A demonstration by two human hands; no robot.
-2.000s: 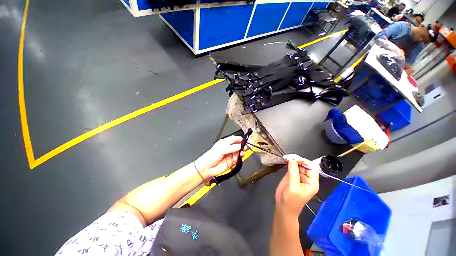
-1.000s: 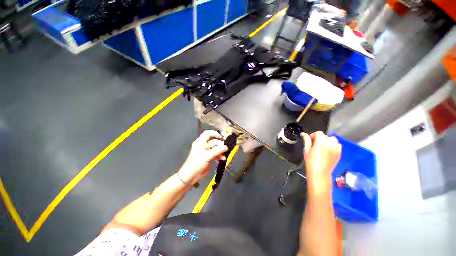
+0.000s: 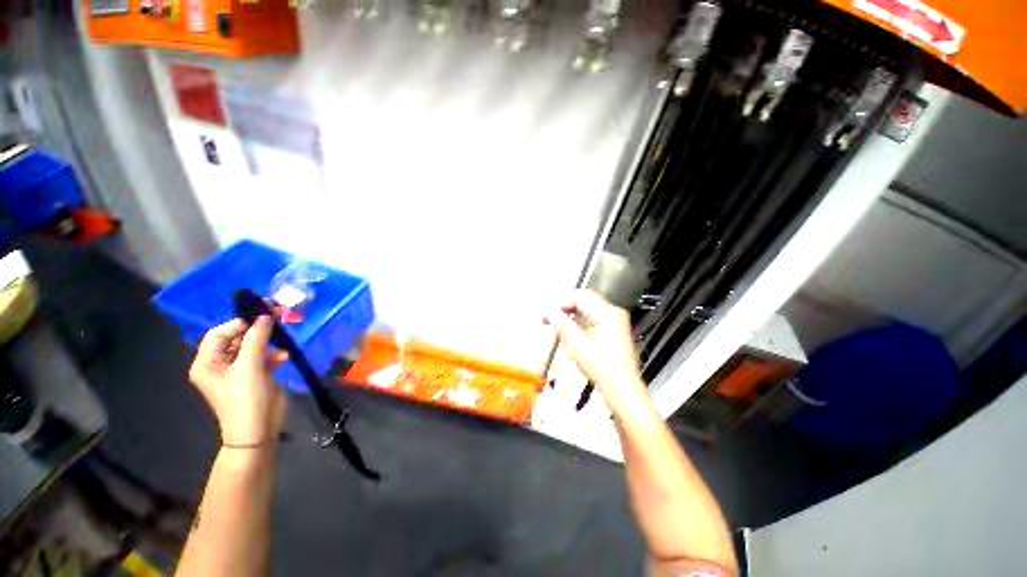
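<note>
My left hand pinches a black leather strap near its upper end. The strap slants down to the right, with shiny metal hardware near its lower end. My right hand is raised in front of the white machine, thumb and fingers close together; whether it holds a thin rod is unclear. Silver hanging clips run in a row along the top. Long black hung straps dangle at the right, behind and beyond my right hand.
A blue plastic bin with a clear bag stands behind my left hand. An orange ledge runs along the machine's base. The dark table's edge and a pale tub are at the left. A large blue object is at the right.
The view has swung right from the table to the machine and clips. My left hand still holds the strap, now raised. My right hand has left the paint jar's side.
</note>
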